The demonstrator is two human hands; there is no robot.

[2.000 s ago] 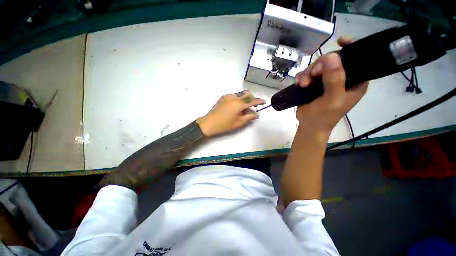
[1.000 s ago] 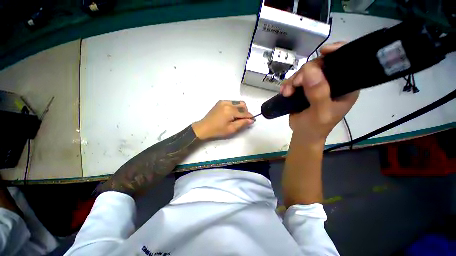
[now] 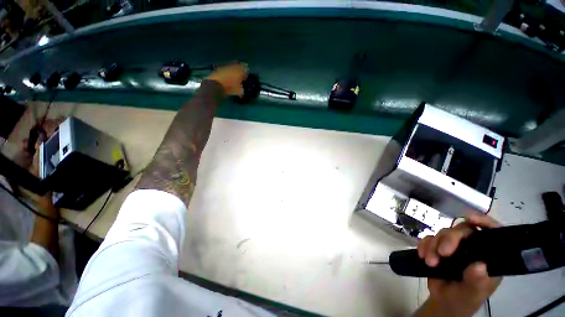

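Note:
My left hand (image 3: 230, 78) reaches over the green conveyor belt (image 3: 409, 71), its fingers at a black housing (image 3: 250, 88) with a thin cable trailing right. Whether the fingers grip it cannot be told. My right hand (image 3: 461, 263) is closed around the black electric screwdriver (image 3: 489, 251). Its thin bit (image 3: 376, 262) points left above the white bench. The white-silver screw feeder (image 3: 433, 170) stands just behind the screwdriver, with its dark top open.
More black housings lie spaced on the belt, one right of my left hand (image 3: 344, 93) and one left (image 3: 175, 72). At the left, a neighbouring worker's arm (image 3: 44, 226) is beside another feeder (image 3: 80, 167) with a black front. Small dark bits lie right of my feeder.
My left hand has moved from the screwdriver's tip up and left onto the belt. The view has shifted to show more belt. The screwdriver remains in my right hand, lower in view.

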